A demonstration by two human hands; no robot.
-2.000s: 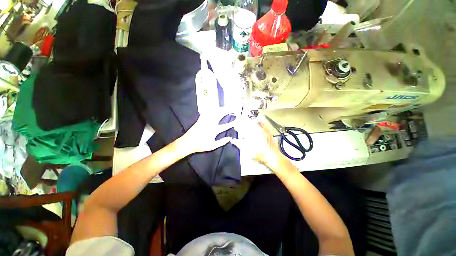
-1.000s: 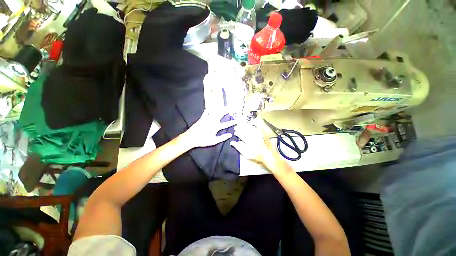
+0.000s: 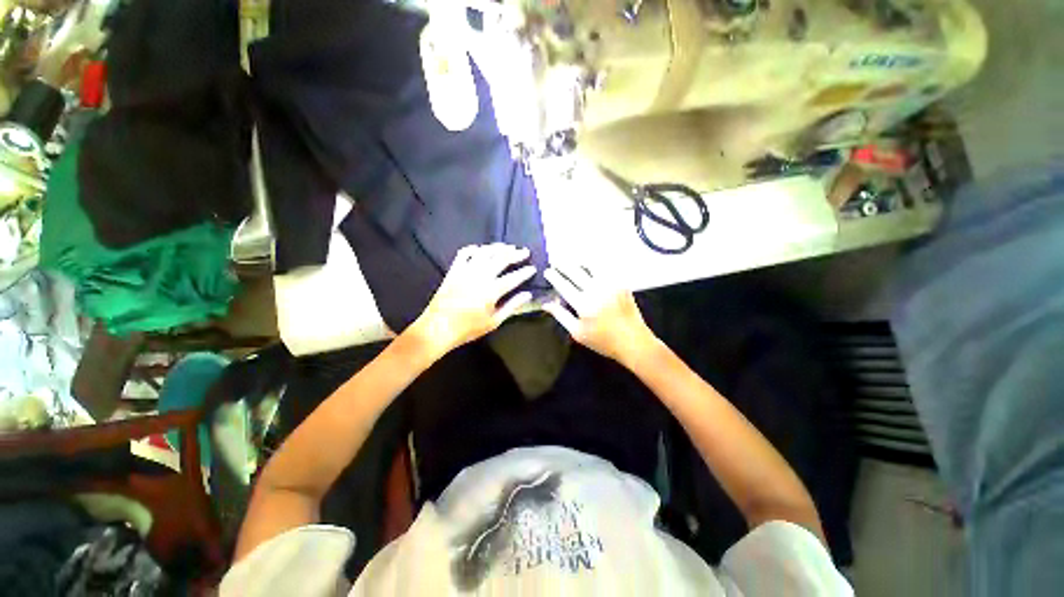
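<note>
Dark navy cloth lies on the white table left of the needle area of the cream sewing machine. My left hand lies on the cloth near the table's front edge, fingers spread towards the right. My right hand is at the cloth's right edge, close to the left fingertips, with the fingers at the cloth's lower corner. The right fingertips appear to hold this edge. The needle area is overexposed, so the presser foot's position is unclear.
Black-handled scissors lie right of the needle. An accessory tray is at the table's right end. Black cloth over green cloth is at left. Pale blue cloth hangs at right.
The view has tilted down. Both hands have moved from beside the needle towards the table's front edge, along the cloth. More of the cloth's lit right edge shows.
</note>
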